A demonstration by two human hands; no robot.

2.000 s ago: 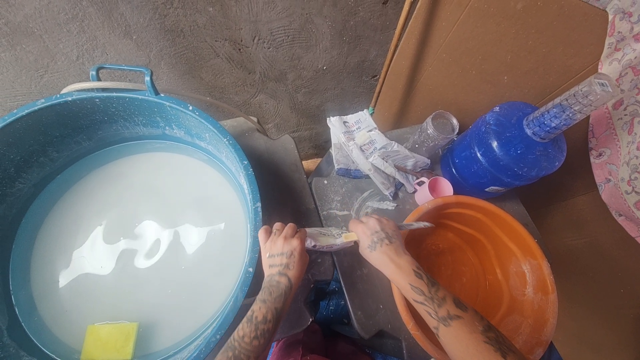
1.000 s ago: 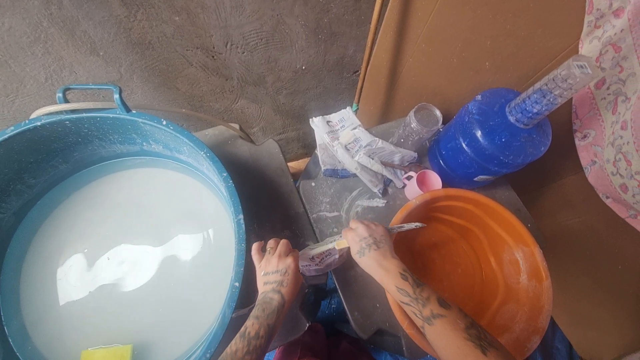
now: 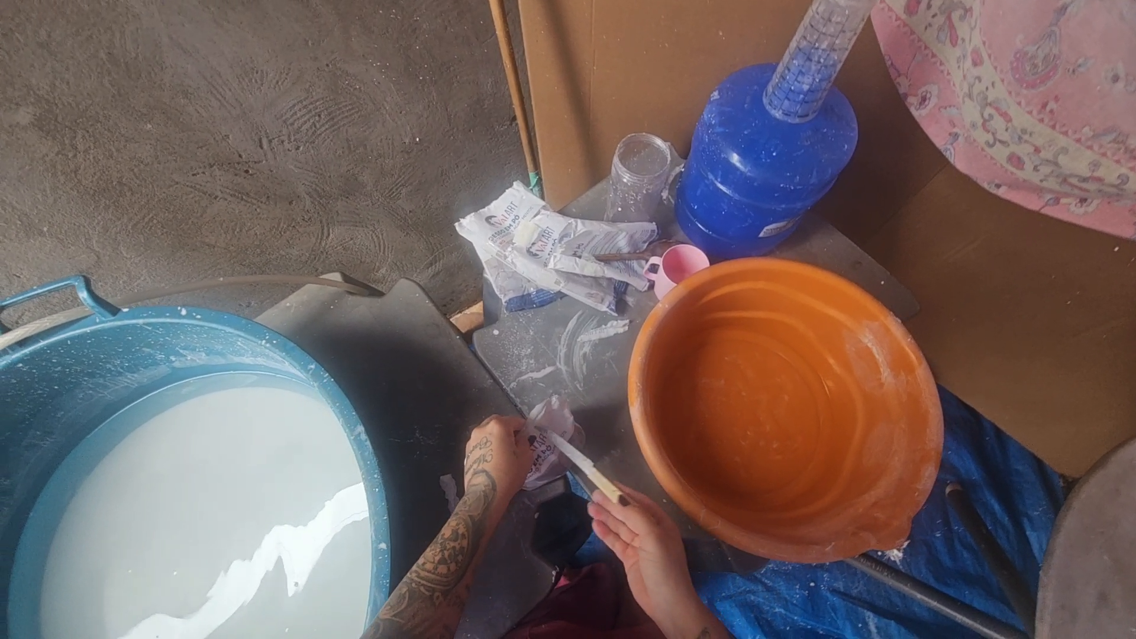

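Observation:
My left hand (image 3: 497, 454) is closed on the top of a printed plastic powder bag (image 3: 552, 444) above the grey table. A knife (image 3: 581, 466) with a pale handle lies across the bag, its blade tip near my left fingers. My right hand (image 3: 641, 543) holds the end of that handle, palm partly turned up. To the right stands an orange plastic basin (image 3: 772, 417) with a powdery residue on its wall. At the left is a large blue tub (image 3: 368, 497) holding milky white liquid.
Behind the basin stand a pink cup (image 3: 679, 264), a clear plastic jar (image 3: 639, 173) and a blue water jug (image 3: 763, 160) with a clear tube-shaped container on top. Several crumpled bags (image 3: 555, 244) lie beside them. A wooden stick (image 3: 515, 89) leans by the cardboard.
The knife has swung round: its blade pointed right over the orange basin and now points up-left at the bag. My right hand has turned palm up. The view has shifted.

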